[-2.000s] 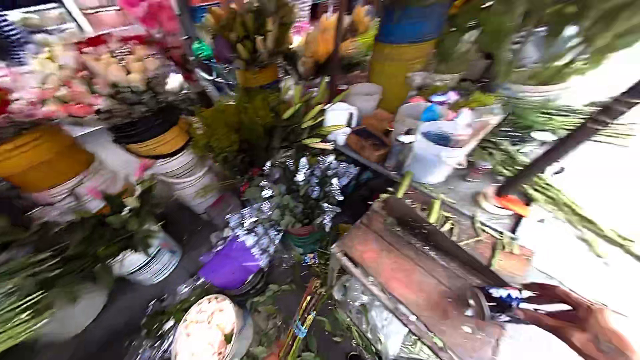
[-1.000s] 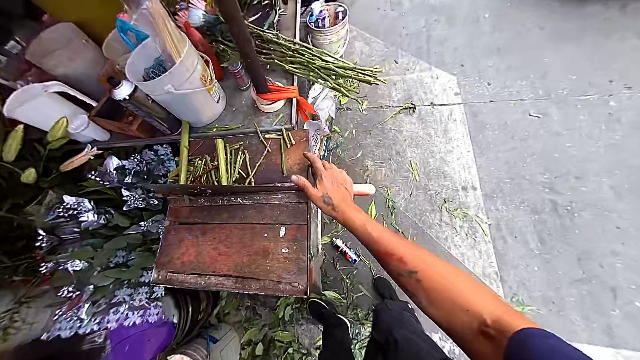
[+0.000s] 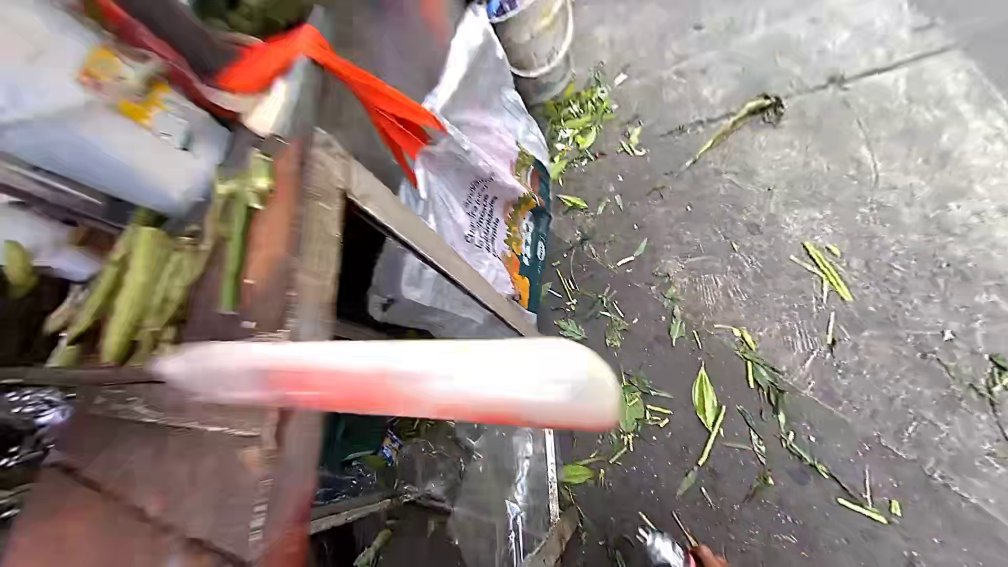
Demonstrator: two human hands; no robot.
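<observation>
Only fingertips show at the bottom edge, seemingly of my right hand (image 3: pixel 706 557), beside a small silvery object (image 3: pixel 661 547); whether they grip it cannot be told. My left hand is out of view. A blurred white-and-red handle (image 3: pixel 441 382), rounded at its right end, lies across the edge of a worn wooden bench (image 3: pixel 157 480) and juts out over the ground. What its left end joins cannot be made out. Cut green stems (image 3: pixel 142 291) lie on the bench above the handle.
Orange cloth (image 3: pixel 362 87) is tied near the bench's upper corner. A printed plastic bag (image 3: pixel 472 197) stands beside the bench frame, with a bucket (image 3: pixel 535 39) beyond it. Leaves and stem scraps (image 3: pixel 705 398) litter the concrete. A white container (image 3: pixel 71 102) is at upper left.
The view has moved much closer to the bench edge and ground. My right hand, on the bench corner a second ago, has left it; fingertips now show low in the view.
</observation>
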